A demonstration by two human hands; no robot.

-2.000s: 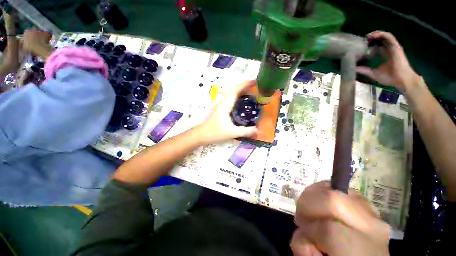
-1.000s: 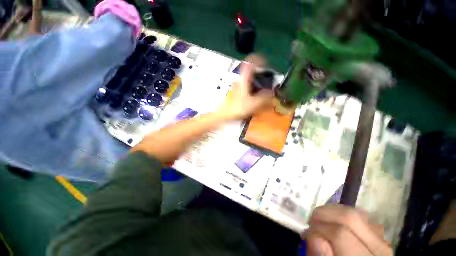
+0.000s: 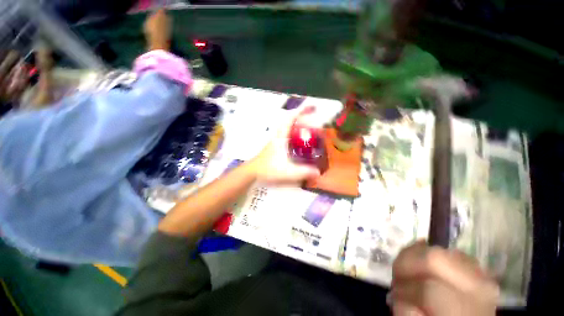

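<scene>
The frame is blurred. My left hand is around a black cylindrical part with a bright red glow on top, at the left edge of the orange press pad. The green press stands behind, its ram tip over the pad's back part; the part is left of the tip. My right hand is closed on the lower end of the dark press lever and hides that end.
A neighbour's blue sleeve with a pink cuff reaches over the left side, beside a parts tray. Printed paper covers the bench. Another black cylinder with a red light stands on the green conveyor.
A second ago my left hand was behind the pad near the belt; now it is at the pad's left side with the red-glowing part. My right hand stays on the lever. The neighbour's arm has shifted.
</scene>
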